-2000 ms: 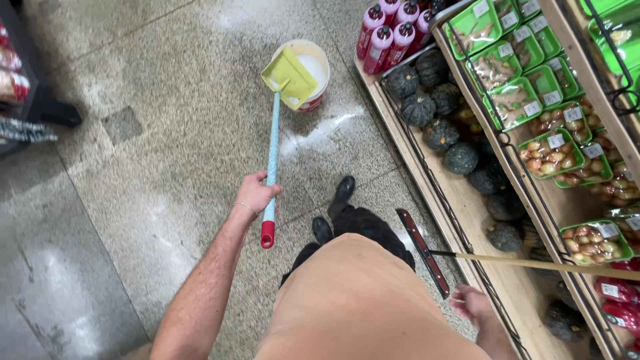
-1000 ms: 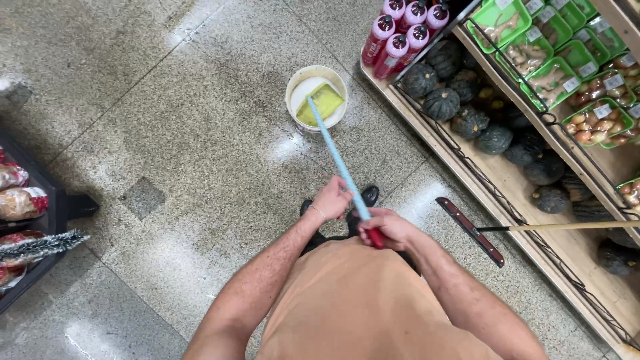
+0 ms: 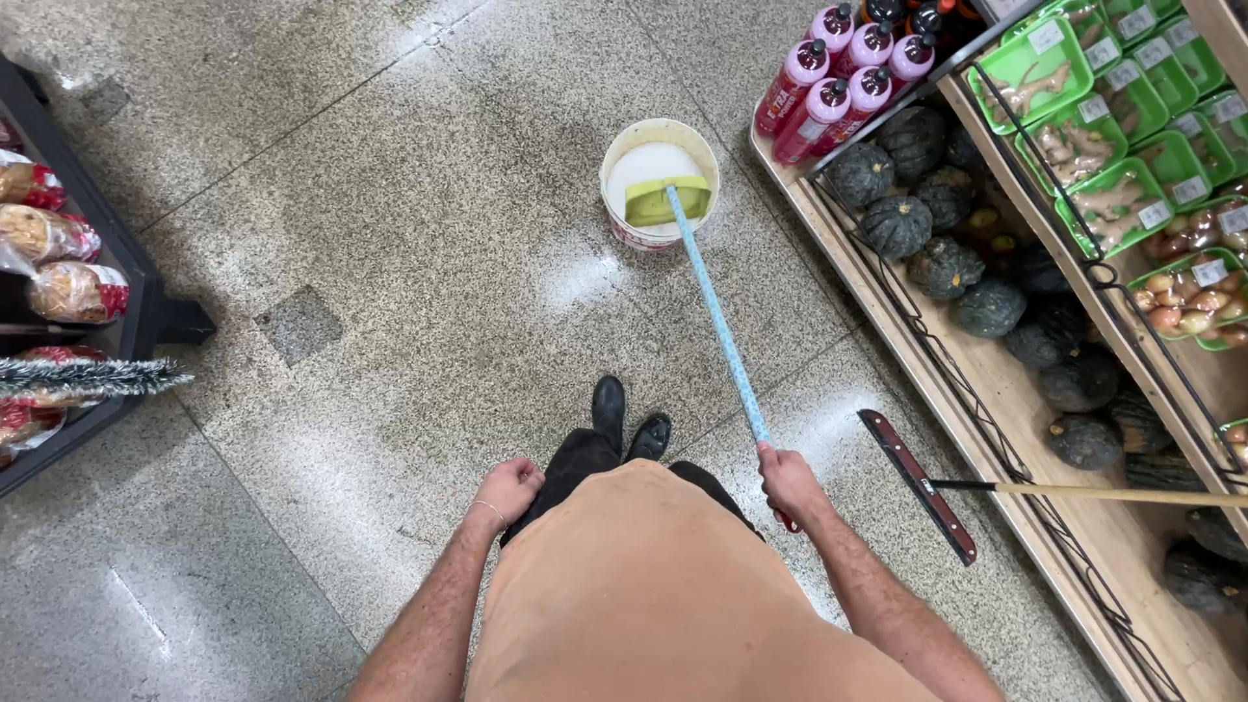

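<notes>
My right hand (image 3: 792, 485) grips the red end of a light-blue patterned pole (image 3: 720, 317) at my right side. The pole runs forward to a yellow-green plastic cleaning head (image 3: 667, 201), which sits inside a white bucket (image 3: 659, 138) holding white, foamy-looking contents. My left hand (image 3: 511, 489) hangs beside my dark trousers with its fingers curled and nothing seen in it. A dark red floor squeegee (image 3: 917, 486) with a wooden handle (image 3: 1111, 494) lies to the right of my right hand, its handle reaching across the shelf.
On the right, a wooden shelf (image 3: 985, 429) holds dark green squashes (image 3: 897, 226), wrapped green trays (image 3: 1035, 73) and pink bottles (image 3: 824, 112). A black display stand (image 3: 136, 292) with bagged bread (image 3: 80, 292) and a tinsel branch (image 3: 93, 377) stands at the left.
Two seconds ago my left hand held the pole alone; one second ago both hands were on it. Now only my right hand holds it, and my left hand is down at my side.
</notes>
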